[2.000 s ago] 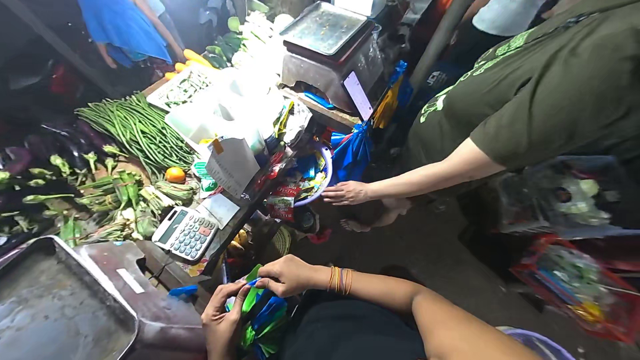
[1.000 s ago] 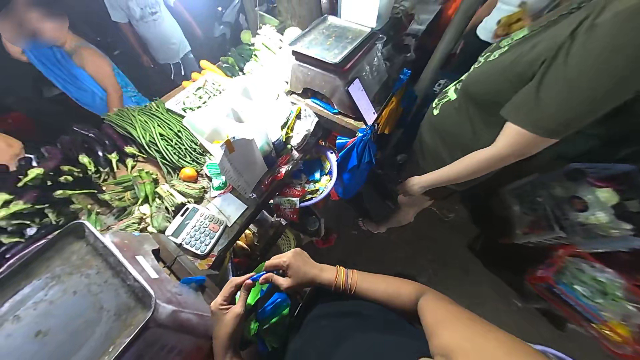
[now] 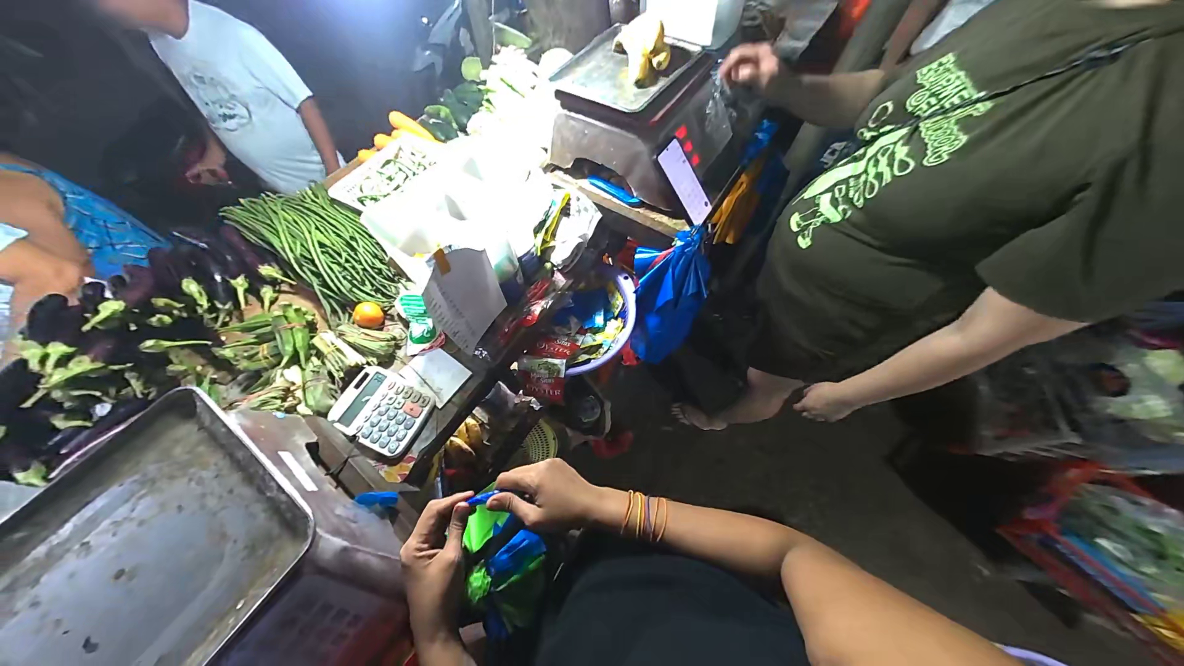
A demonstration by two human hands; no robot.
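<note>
Near the bottom middle, my left hand (image 3: pixel 437 555) and my right hand (image 3: pixel 546 498) meet, pinching a small piece of blue plastic (image 3: pixel 482 498) between their fingertips. Rubber bands circle my right wrist. Just below my fingers hangs a bunch of green and blue plastic bags (image 3: pixel 509 560). A calculator (image 3: pixel 383 412) lies on the stall edge above my left hand. Left of my left hand is a scale with a worn metal tray (image 3: pixel 139 536). Farther off, bananas (image 3: pixel 645 51) rest on the tray of a second scale (image 3: pixel 610 139).
Eggplants (image 3: pixel 120 319), long green beans (image 3: pixel 310 242) and an orange fruit (image 3: pixel 368 315) cover the stall. A purple-rimmed basket (image 3: pixel 631 319) holds packets beside a blue plastic bag (image 3: pixel 672 296). A person in a dark green shirt (image 3: pixel 925 222) stands at right; other people are across the stall.
Bananas now sit on the far scale's tray, which was bare before. The person in green has raised one hand beside that scale. My hands stay together at the blue plastic.
</note>
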